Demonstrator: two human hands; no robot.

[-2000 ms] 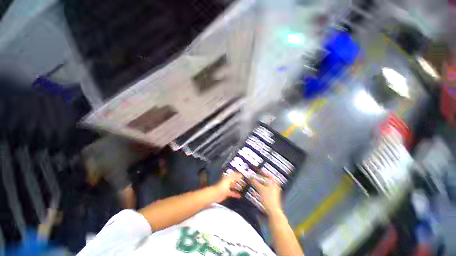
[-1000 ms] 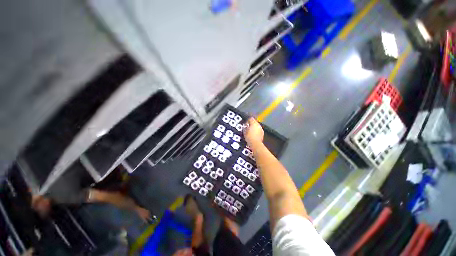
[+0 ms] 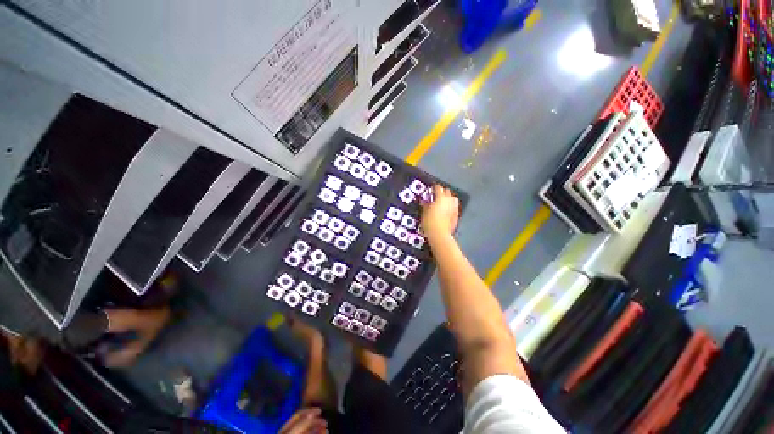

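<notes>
A black compartment tray (image 3: 329, 315) lies tilted in the middle of the view. Its two rows of pockets hold many small white squarish units (image 3: 366, 158) with round centres. My right hand (image 3: 440, 214) is bare and reaches over the upper right pocket. Its fingertips touch a unit at that pocket; whether they grip it is hidden. A bare hand, apparently my left hand (image 3: 304, 420), shows small at the bottom edge, partly cut off and away from the tray. What supports the tray is hidden; bare legs show below it.
A grey rack cabinet (image 3: 182, 51) with black shelves (image 3: 81, 195) stands close at the left. A blue stool (image 3: 255, 373) is below. At the right are white and red grids (image 3: 624, 169) and slabs on edge (image 3: 662, 381). Another person's arm (image 3: 136, 322) shows lower left.
The view has shifted, so the tray appears further left and higher. My right hand remains over the upper right pocket, where more units are visible now. Two seconds ago both hands were at the tray's near end.
</notes>
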